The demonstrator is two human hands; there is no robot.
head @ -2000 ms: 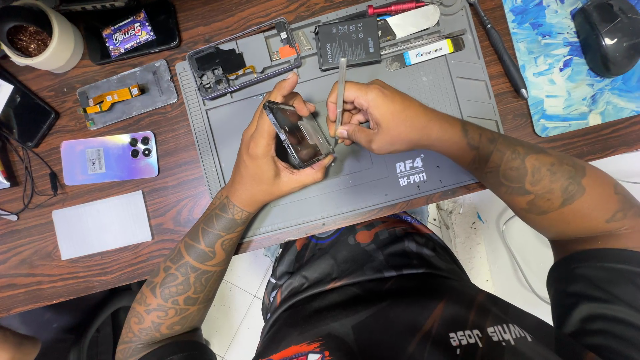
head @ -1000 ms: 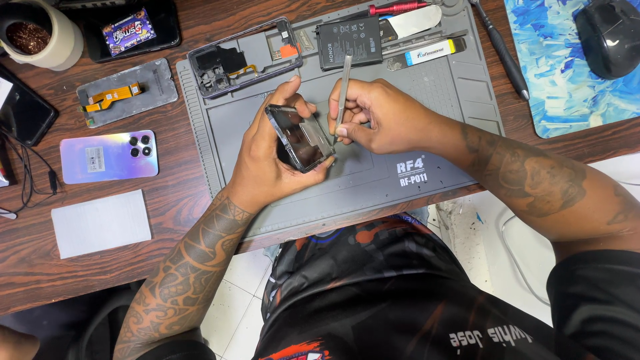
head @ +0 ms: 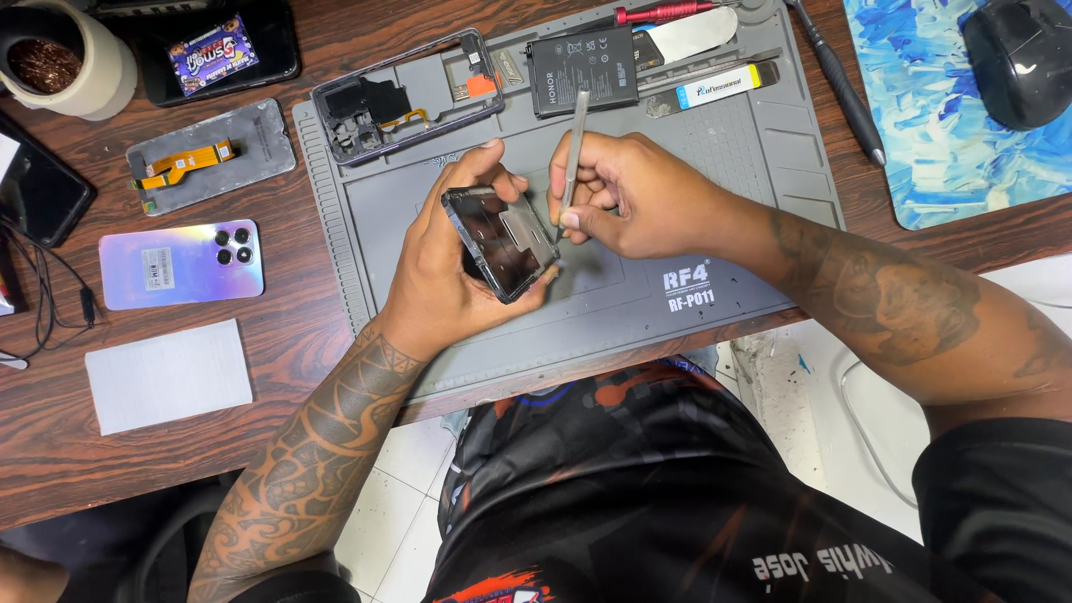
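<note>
My left hand (head: 456, 260) holds a phone's dark mid-frame (head: 507, 239), tilted above the grey repair mat (head: 536, 343). In my right hand (head: 624, 193) is a slim metal hand tool (head: 575, 151), pinched between thumb and fingers, its lower tip at the right edge of the frame. Past my hands on the mat lie a phone housing (head: 410, 96) with an orange flex cable and a black Honor battery (head: 582, 71). Right of the battery sit a flat pry blade (head: 695, 35), a red-handled tool (head: 666, 12) and a labelled metal tool (head: 724, 85).
Left of the mat lie a screen panel with flex cable (head: 268, 138), an iridescent back cover (head: 180, 280) and a white folded cloth or paper (head: 167, 377). A cup (head: 109, 67) and dark phone (head: 280, 50) stand beyond. To the right are a black pen-like tool (head: 837, 84) and mouse (head: 1022, 63).
</note>
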